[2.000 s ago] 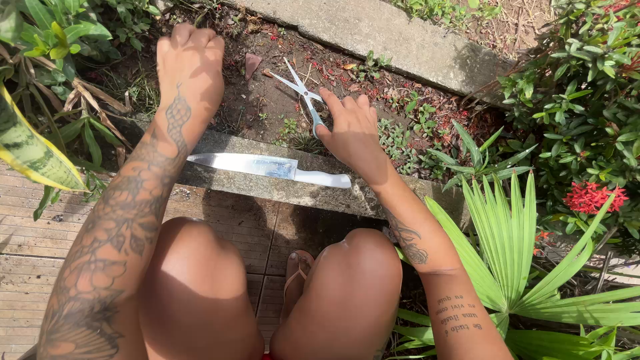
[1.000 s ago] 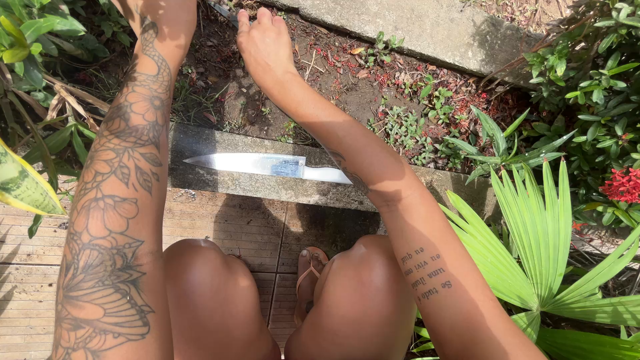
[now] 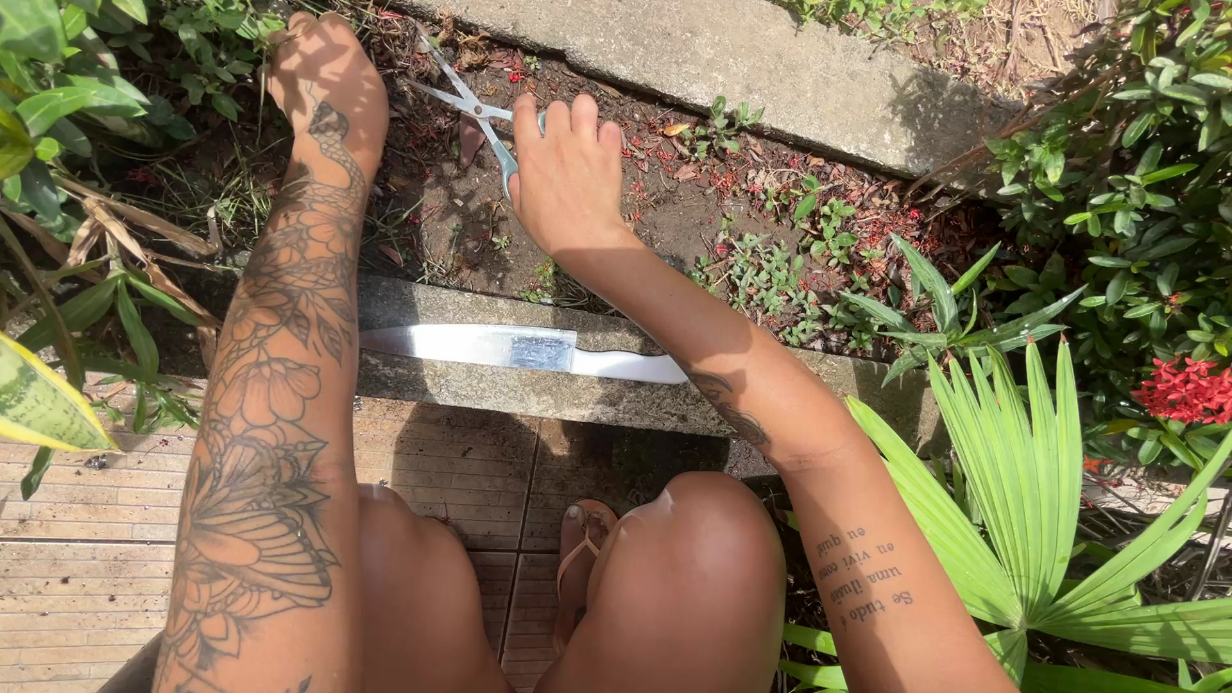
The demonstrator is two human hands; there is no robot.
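My right hand point(image 3: 573, 173) holds a pair of scissors point(image 3: 478, 111) by its grey-blue handles over the soil of the bed. The scissor blades are spread and point to the upper left, toward my other hand. My left hand point(image 3: 327, 82) is at the top left beside low green leaves, its fingers curled down; their tips are hidden, so what they hold cannot be told. A kitchen knife point(image 3: 472, 346) with a white handle lies flat on the near concrete curb, blade tip to the left. Part of its handle end is next to my right forearm.
The near concrete curb point(image 3: 616, 409) and a far concrete slab point(image 3: 731, 67) border the soil bed point(image 3: 462, 221). Small weeds point(image 3: 770, 274) grow in it. A fan-shaped palm leaf point(image 3: 1020, 520) and a red-flowered shrub point(image 3: 1145, 260) stand at right, leafy plants at left.
From one second ago, my right hand has moved back to the right, away from my left hand, and the scissors show with spread blades. The knife lies still on the curb.
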